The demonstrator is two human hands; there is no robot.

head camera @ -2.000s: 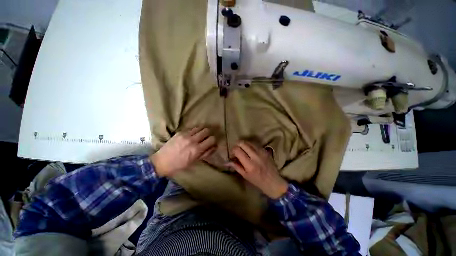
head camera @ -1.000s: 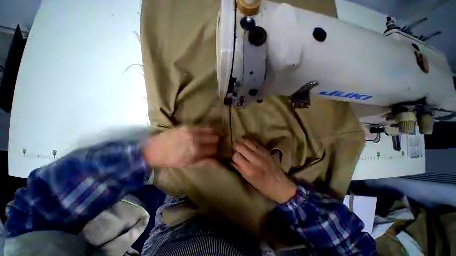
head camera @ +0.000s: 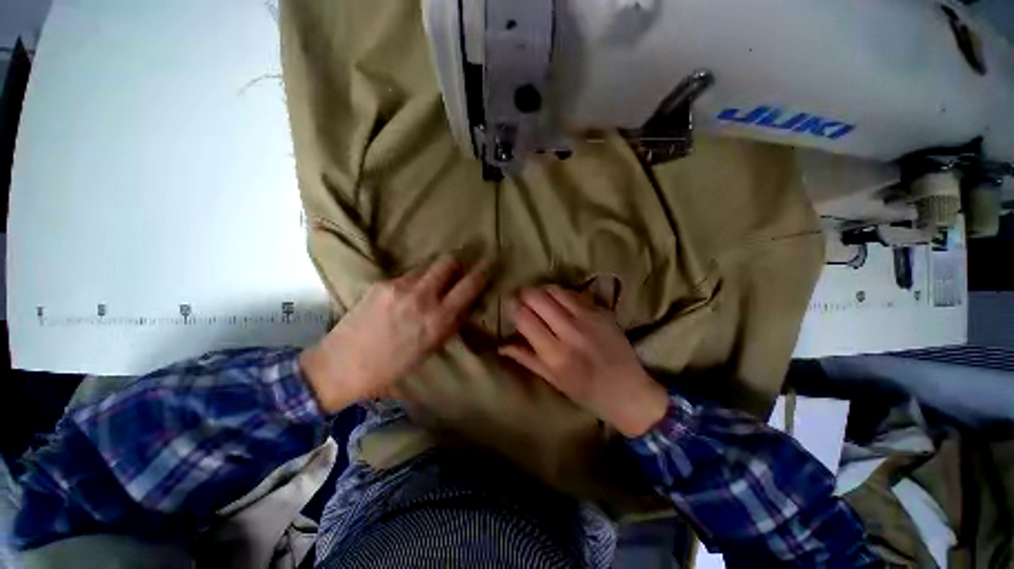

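Note:
A large khaki garment piece (head camera: 428,189) lies on the white sewing table and hangs over its front edge onto my lap. A thin dark seam (head camera: 499,222) runs from under the presser foot (head camera: 493,169) down between my hands. My left hand (head camera: 395,330) lies on the cloth left of the seam, slightly blurred, its fingertips near the seam. My right hand (head camera: 578,347) lies on the cloth right of the seam, fingers bent. Whether either hand pinches the cloth is hidden. A small dark-edged opening or fold shows just above my right hand.
The white sewing machine head (head camera: 712,67) with blue JUKI lettering spans the top right. The table (head camera: 156,200) has a printed ruler along its front edge. Small dark tools lie right of the machine. Khaki and white cloth (head camera: 912,478) is heaped at the lower right.
My left hand has shifted over the cloth beside the seam, its fingers now pointing up and right. My right hand stays beside the seam. The camera view has shifted, so the machine sits higher.

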